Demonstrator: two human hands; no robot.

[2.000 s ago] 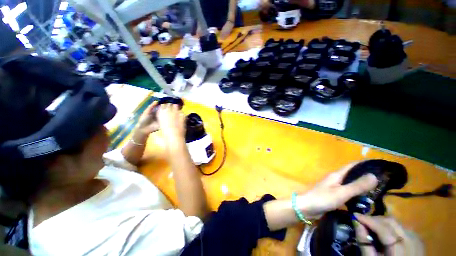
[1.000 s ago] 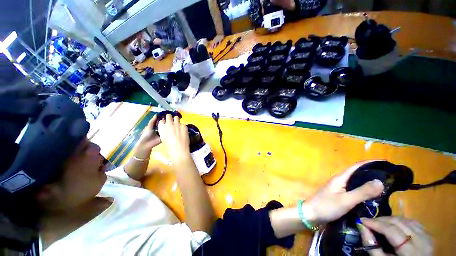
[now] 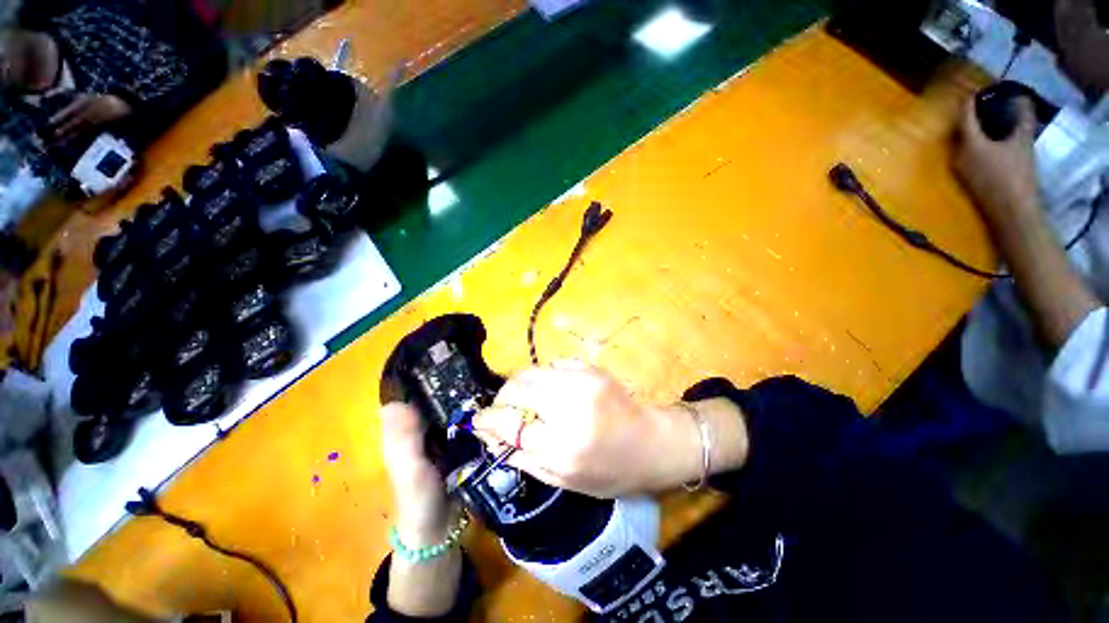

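Note:
A black camera head shell is held open side up above the camera base housing, showing its circuit board. The housing is white with a black open interior and lies tilted near my body. My left hand, with a green bead bracelet, is around the shell's near side. My right hand has its fingertips at the lower end of the board, pinching a small plug with thin wires; the plug is mostly hidden. Wires run between shell and base. A black pigtail cable lies beyond my right hand.
Rows of black head units stand on a white sheet at the left. A green strip crosses the bench. Co-workers' hands show at the upper left and right. Other black cables lie at the lower left and right.
The view has swung right, so the rows now show at the left and my hands near the centre. My hands still hold the shell and wires over the base.

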